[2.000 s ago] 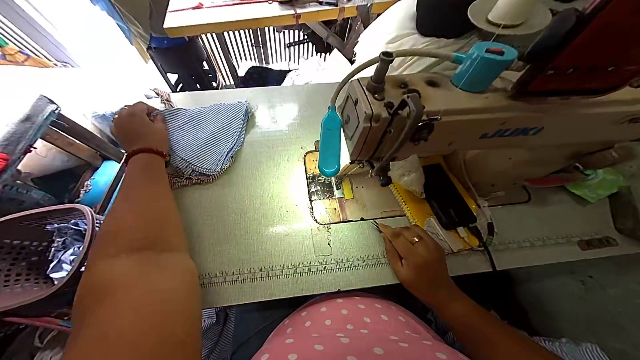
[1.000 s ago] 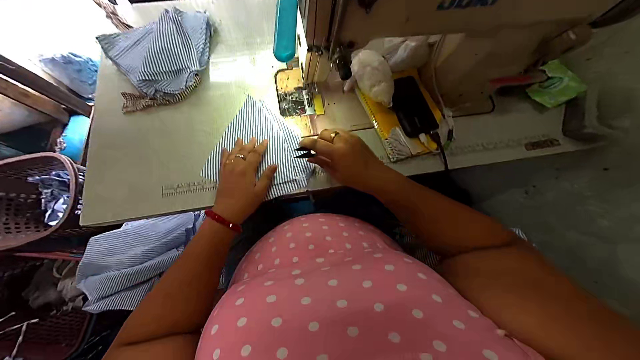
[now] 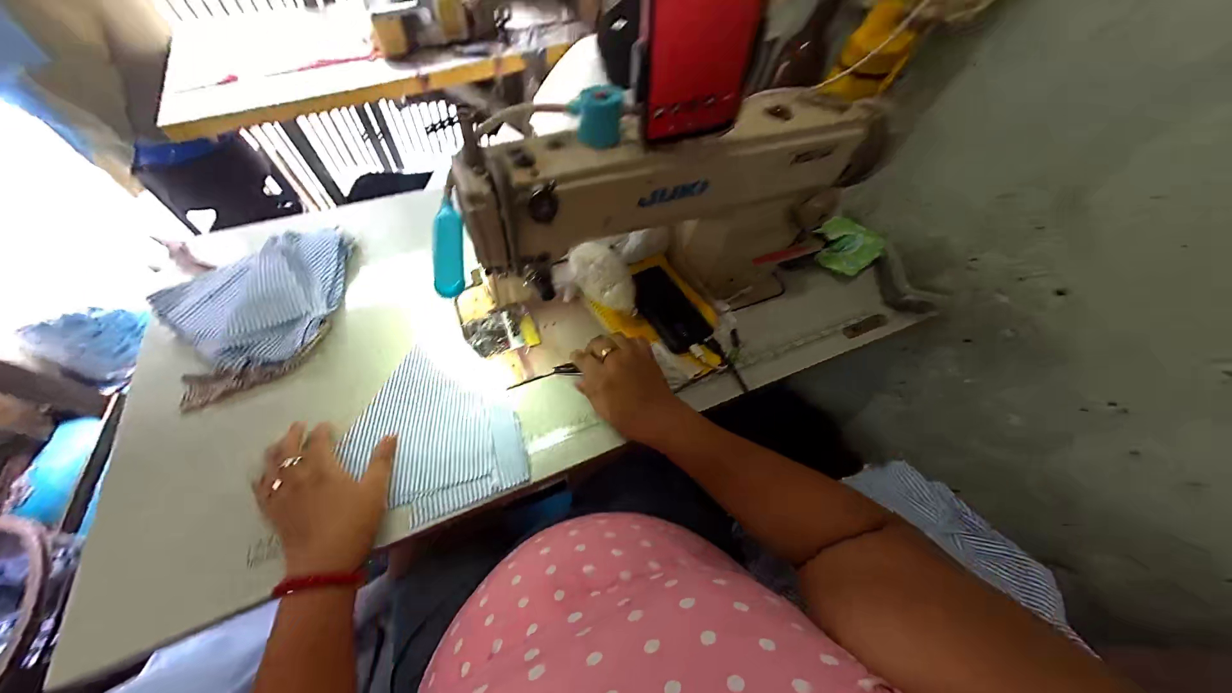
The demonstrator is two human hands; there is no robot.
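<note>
A striped blue-and-white fabric piece (image 3: 433, 433) lies flat at the table's front edge, left of the needle area. My left hand (image 3: 322, 496), slightly blurred, has its fingers spread at the fabric's left edge, the thumb over it. In my right hand (image 3: 621, 385) is a small pointed dark metal tool (image 3: 546, 375), perhaps thread snips or tweezers, its tip toward the fabric's right side. The beige Juki sewing machine (image 3: 664, 192) stands behind, its needle plate (image 3: 496, 330) just beyond the fabric. A crumpled pile of striped fabric (image 3: 265, 298) rests at the back left.
A black phone (image 3: 674, 308) with a cable lies on a yellow pad (image 3: 616, 318) under the machine arm, beside a white cloth bundle (image 3: 602, 274). A teal lamp (image 3: 449, 250) hangs at the machine's head. A red-screened device (image 3: 701, 67) stands behind it. A wall is at the right.
Two seconds ago my left hand was on the fabric pile; one second ago it lay on the flat piece, and now it is at that piece's left edge. The view has swung.
</note>
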